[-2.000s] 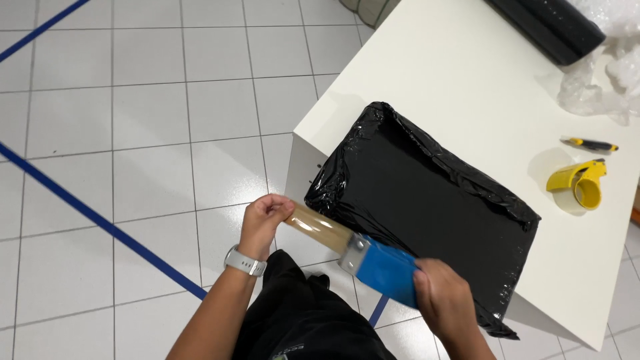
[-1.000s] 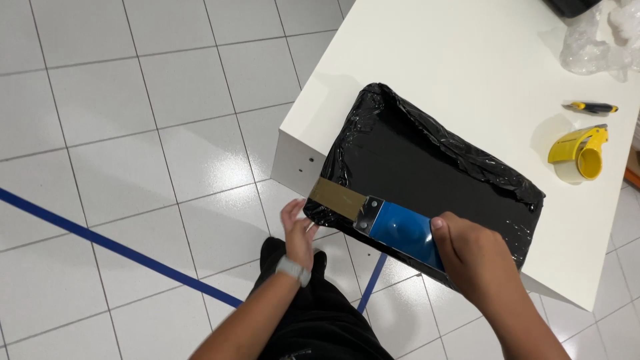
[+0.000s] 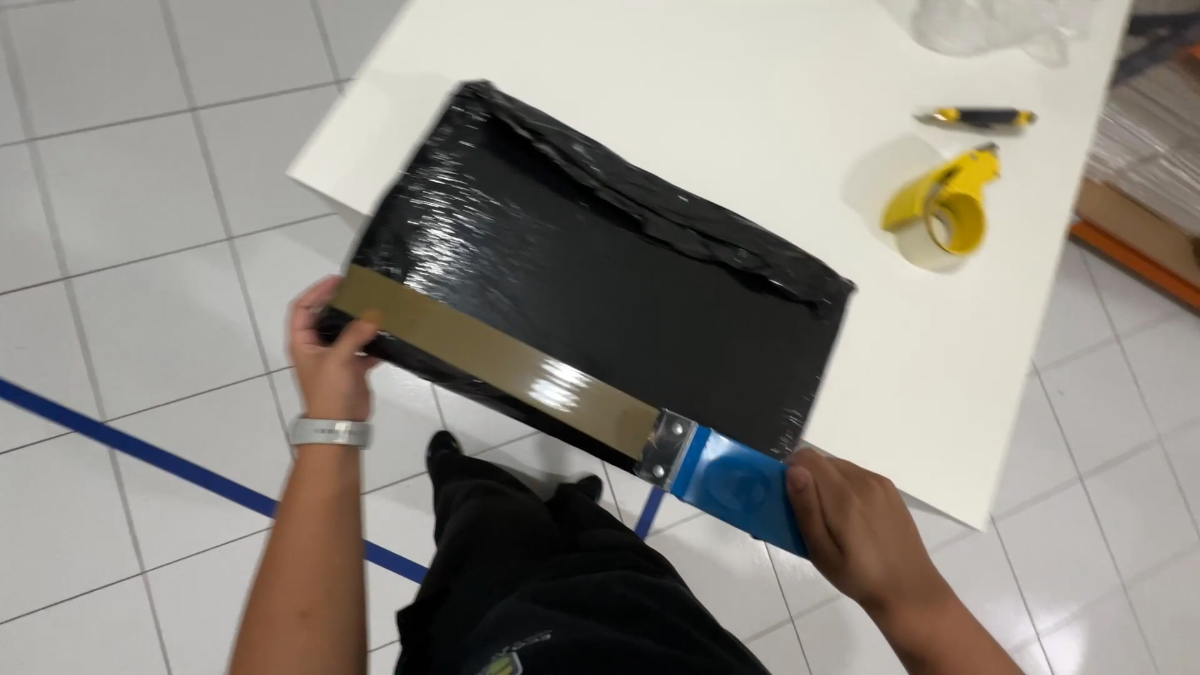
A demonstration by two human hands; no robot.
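A flat package wrapped in black plastic film (image 3: 600,272) lies tilted at the corner of a white table, its near side over the edge. Along that near side runs a strip of brown packing tape (image 3: 497,352), from the package's left corner to a blue tape dispenser (image 3: 736,483). My right hand (image 3: 853,525) is closed around the dispenser at the package's near right corner. With the thumb on the tape's left end and the fingers around the corner, my left hand (image 3: 333,347) grips the package.
On the white table (image 3: 778,84), right of the package, are a yellow tape dispenser (image 3: 947,211) and a yellow and black utility knife (image 3: 984,117). Clear crumpled plastic (image 3: 994,28) lies at the back. Blue floor tape (image 3: 159,459) crosses the tiles at left.
The tape strip has grown longer across the package as the blue dispenser moved away from its left corner. My left hand, apart from the package's corner earlier, now grips it.
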